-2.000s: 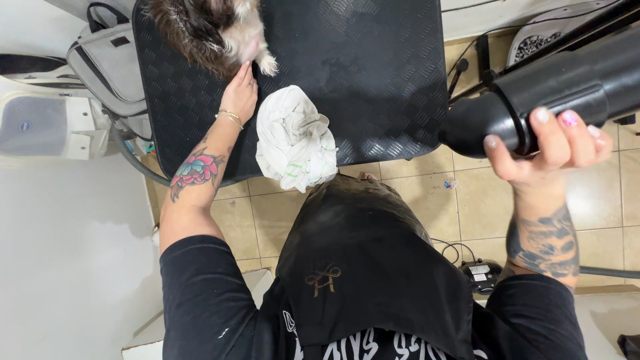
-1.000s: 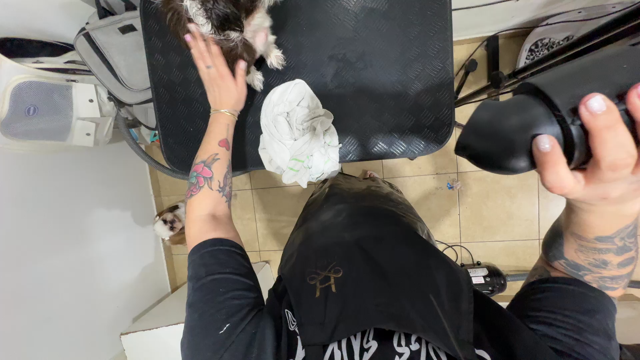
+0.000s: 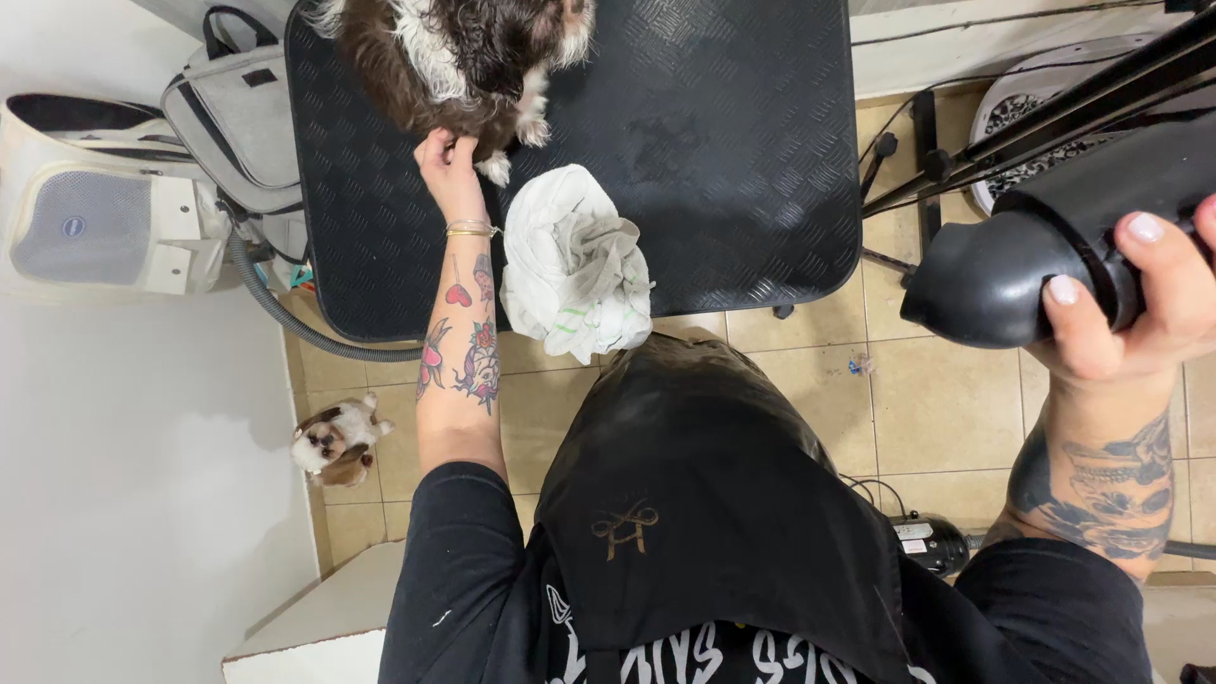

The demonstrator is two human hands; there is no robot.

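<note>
A brown and white dog (image 3: 456, 66) stands or sits at the far left of the black grooming table (image 3: 741, 171), cut off by the top edge of the view. My left hand (image 3: 448, 163) has its fingertips closed on the brown fur low on the dog's body, near its pale paws. A crumpled white towel (image 3: 570, 256) lies over the table's near edge, just right of my left forearm. My right hand (image 3: 1121, 294) grips a black dryer nozzle (image 3: 997, 275) at the right, off the table, its narrow tip facing left. Part of this hand runs out of view.
A second small dog (image 3: 342, 442) is on the tiled floor at the left, below a grey hose (image 3: 294, 328). Pet carriers (image 3: 95, 209) stand left of the table. Black stand legs (image 3: 1054, 104) and cables are at the right; a black motor unit (image 3: 926, 543) lies lower down.
The dog on the table shows more of its body and has turned. My left hand has moved from its head area to lower fur, fingers now closed. The floor dog has come further into view.
</note>
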